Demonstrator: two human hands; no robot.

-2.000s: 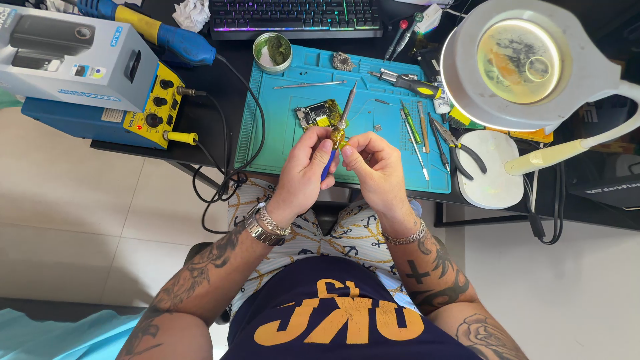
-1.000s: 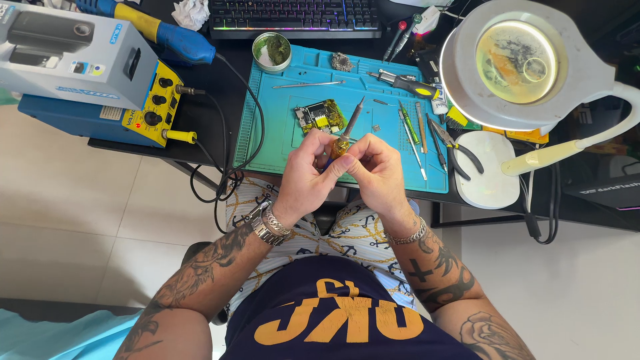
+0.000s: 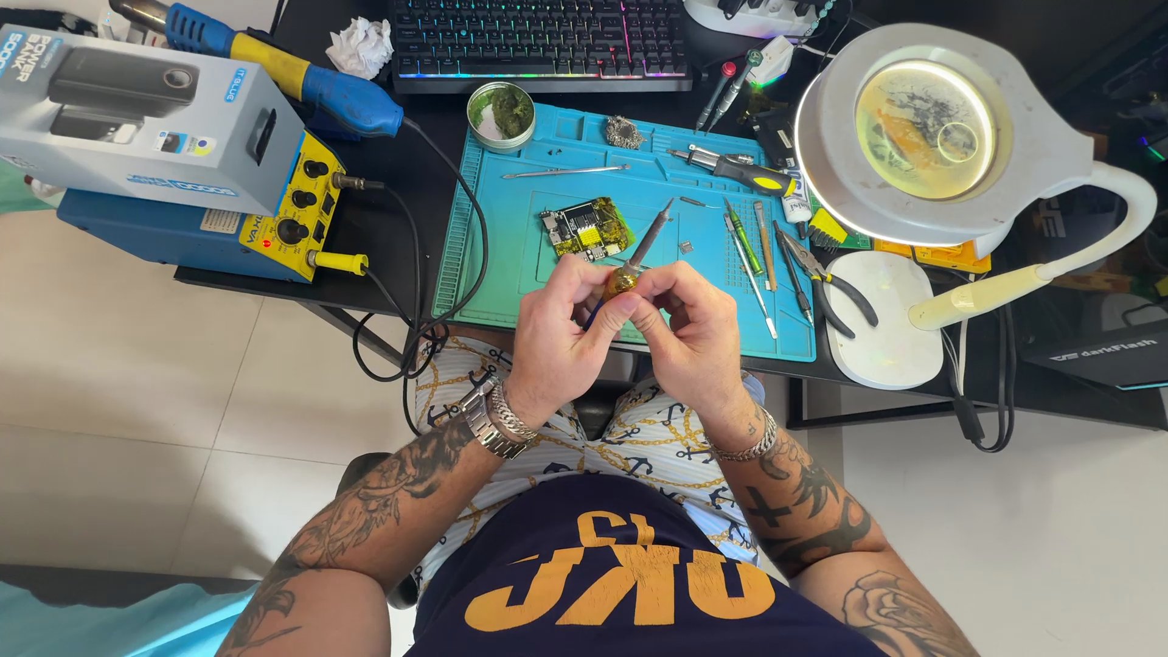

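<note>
A soldering iron [image 3: 651,239] points up and to the right, with its blue handle mostly hidden by my fingers. My left hand [image 3: 568,333] is closed around the handle. Fingertips of my right hand [image 3: 689,333] pinch the yellowish collar at the top of the handle, and both thumbs meet there. Just beyond my left hand, a small circuit board [image 3: 584,228] with black and yellow-green parts lies on the blue silicone work mat [image 3: 511,205]. A tiny metal piece [image 3: 686,246] lies on the mat beyond my right hand.
Tweezers [image 3: 744,265], a green pen-like tool [image 3: 744,239] and cutting pliers [image 3: 826,278] lie to the right, near the magnifier lamp [image 3: 821,210]. An open tin [image 3: 501,117] and a screwdriver [image 3: 735,169] are at the back. The soldering station [image 3: 301,214] stands left, its cables hanging over the edge.
Both hands have stayed around the soldering iron; the right fingers have shifted up onto the collar, and the iron's blue handle shows less than before.
</note>
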